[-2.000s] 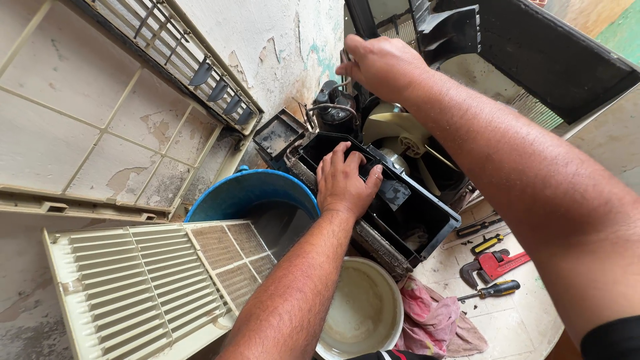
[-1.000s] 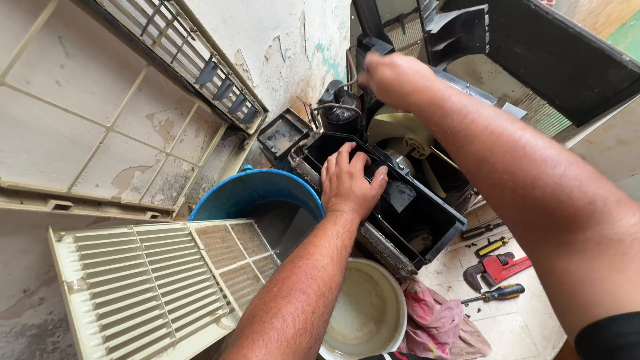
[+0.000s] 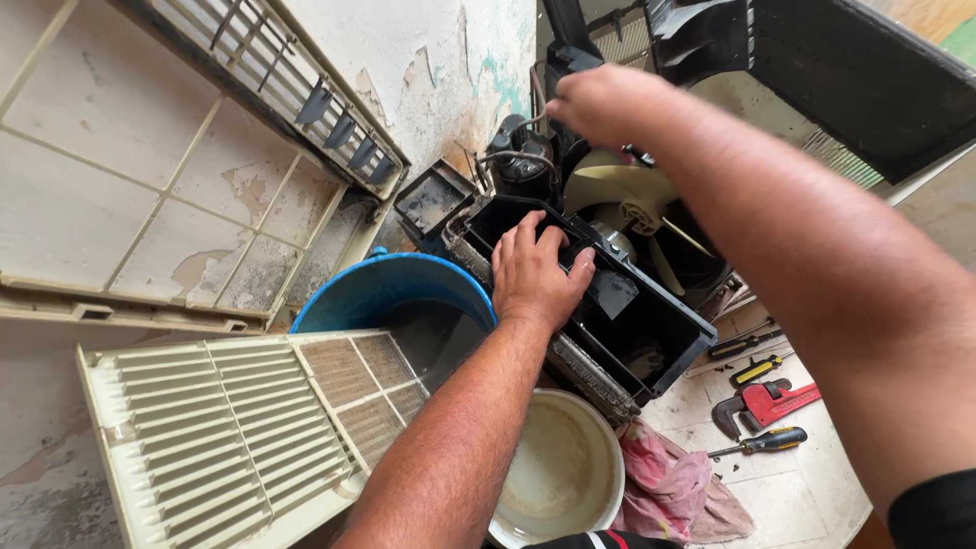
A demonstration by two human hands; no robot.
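My left hand (image 3: pixel 537 267) rests with spread fingers on the near rim of a black plastic housing (image 3: pixel 663 305), part of an opened air conditioner unit. Above it, my right hand (image 3: pixel 606 107), blurred, is closed near a black plastic post by the wall; whether it holds anything cannot be told. Just below that hand are a cream fan (image 3: pixel 621 191) and the black compressor (image 3: pixel 522 156) with bent copper pipes. Finned coil edges (image 3: pixel 591 374) run along the housing's near side.
A blue bucket (image 3: pixel 343 286) with dark water holds a filter end of the cream grille (image 3: pixel 229 427). Below the unit are a white basin (image 3: pixel 560 465) and a pink rag (image 3: pixel 663 488). A red pipe wrench (image 3: pixel 770 404) and screwdrivers (image 3: pixel 774 440) lie right. A cream frame (image 3: pixel 164 194) leans left.
My right hand was gripping a metal tool beside the compressor two seconds ago; it has since shifted slightly, and the tool is not visible now. My left hand has stayed on the black housing.
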